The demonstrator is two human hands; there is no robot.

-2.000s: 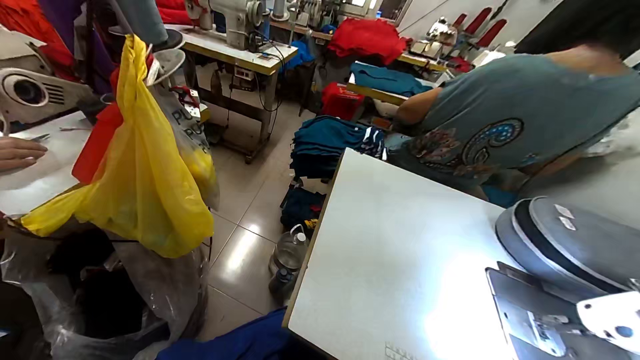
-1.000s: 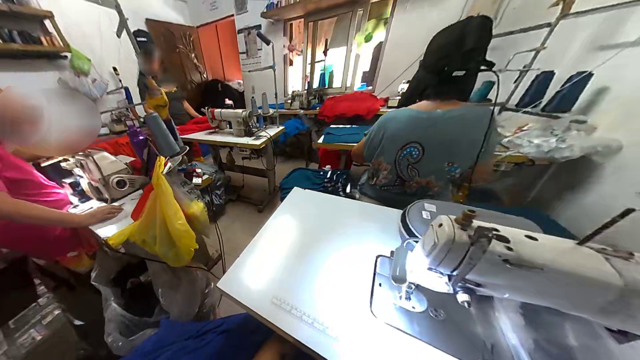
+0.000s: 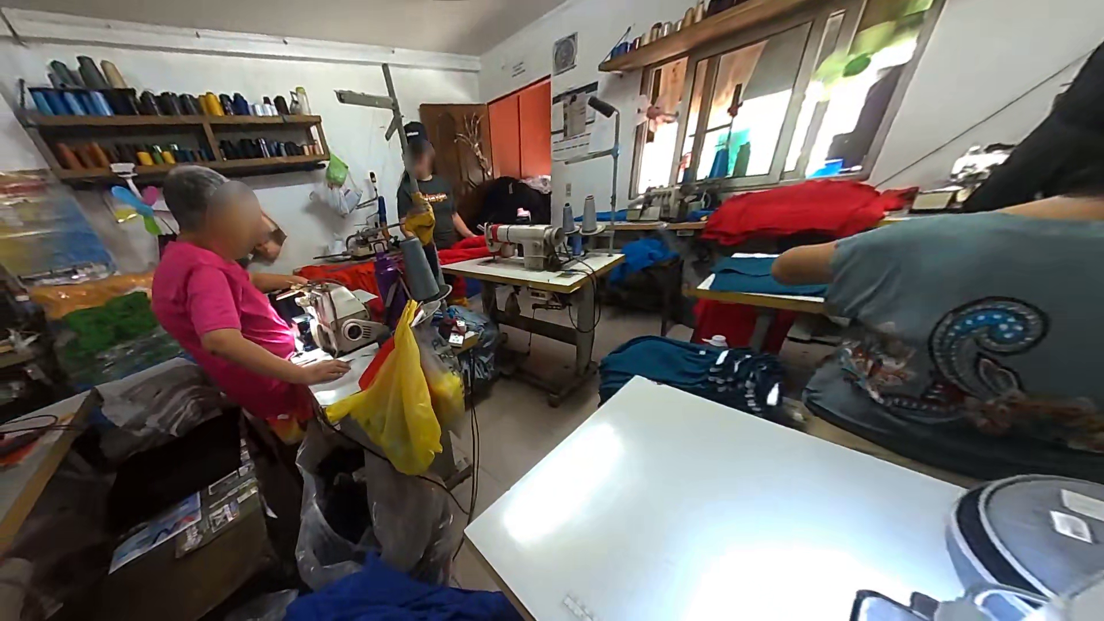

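Neither my left hand nor my right hand shows in the head view. The white sewing table top (image 3: 681, 509) spreads across the lower right. At its right edge lies a round grey padded case (image 3: 1035, 526) with a dark band, cut off by the frame. Part of a pale machine (image 3: 1078, 599) shows in the bottom right corner. Blue fabric (image 3: 388, 595) lies low beside the table's left edge.
A yellow plastic bag (image 3: 401, 405) hangs over a clear bag of dark scraps (image 3: 345, 492). A person in pink (image 3: 228, 319) works at a sewing machine (image 3: 341, 319) on the left. Another person (image 3: 966, 319) sits close ahead on the right. Teal fabric bundles (image 3: 681, 371) lie beyond the table.
The view has swung up and to the left. The sewing machine on the near table, plain a second ago, is now mostly out of frame.
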